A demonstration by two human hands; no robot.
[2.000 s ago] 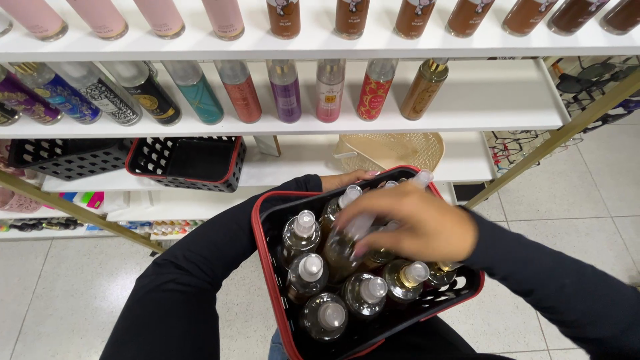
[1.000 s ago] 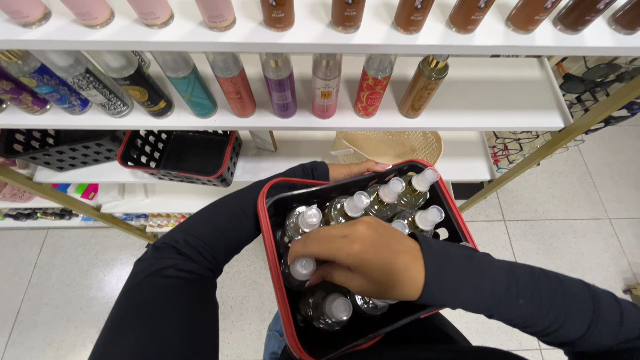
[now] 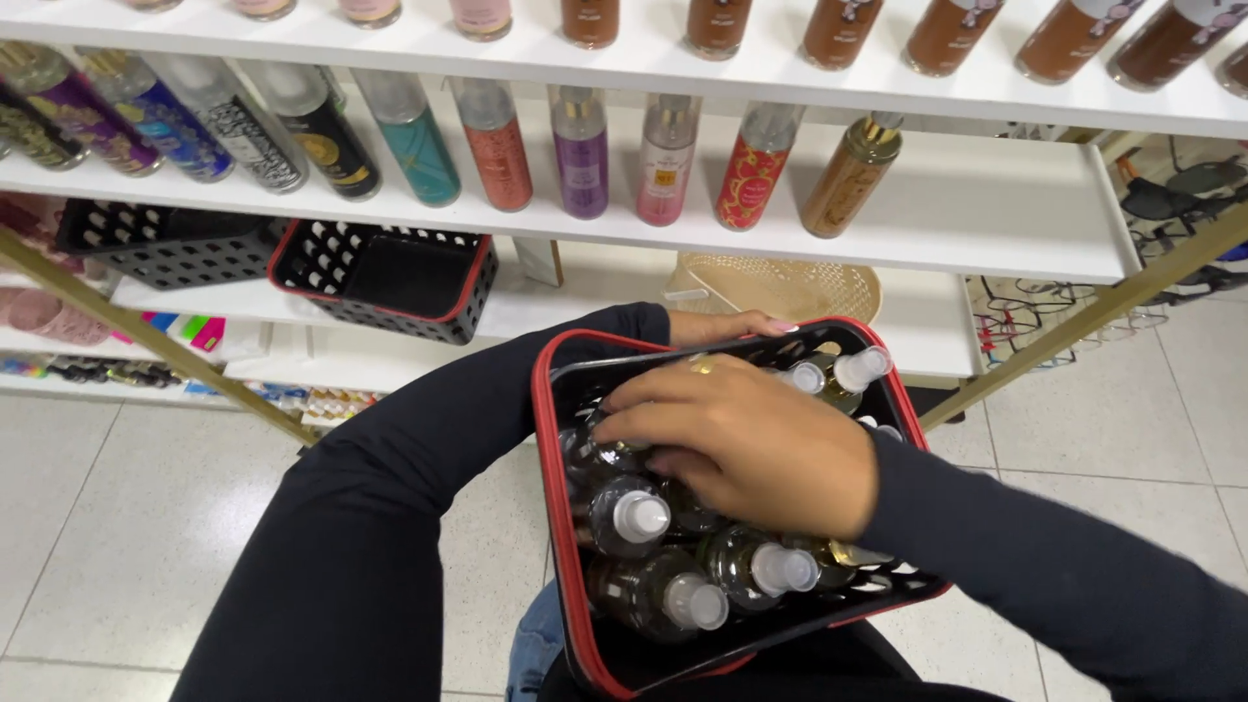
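Note:
A black plastic basket with a red rim (image 3: 554, 487) rests over my lap, tilted, holding several clear spray bottles with translucent caps. My left hand (image 3: 726, 327) grips the basket's far edge; most of its fingers are hidden by the rim. Inside the basket, my right hand (image 3: 741, 439) reaches down over the bottles, its fingertips at a bottle (image 3: 619, 453) by the left wall. Whether the fingers close on that bottle is not clear. Nearer to me stand a bottle with a white cap (image 3: 639, 517) and two more with clear caps (image 3: 694, 603), (image 3: 783, 568).
Body mist bottles (image 3: 582, 161) line the middle white shelf (image 3: 994, 205), with brown bottles (image 3: 844, 29) and pink ones above. An unfilled black basket (image 3: 390, 273) and a beige woven-look basket (image 3: 790, 283) sit on the lower shelf. Eyeglasses (image 3: 1033, 322) hang at right.
My right hand has moved within the basket, from its near left part to farther back, uncovering the white-capped bottle. My left hand stays at the far edge.

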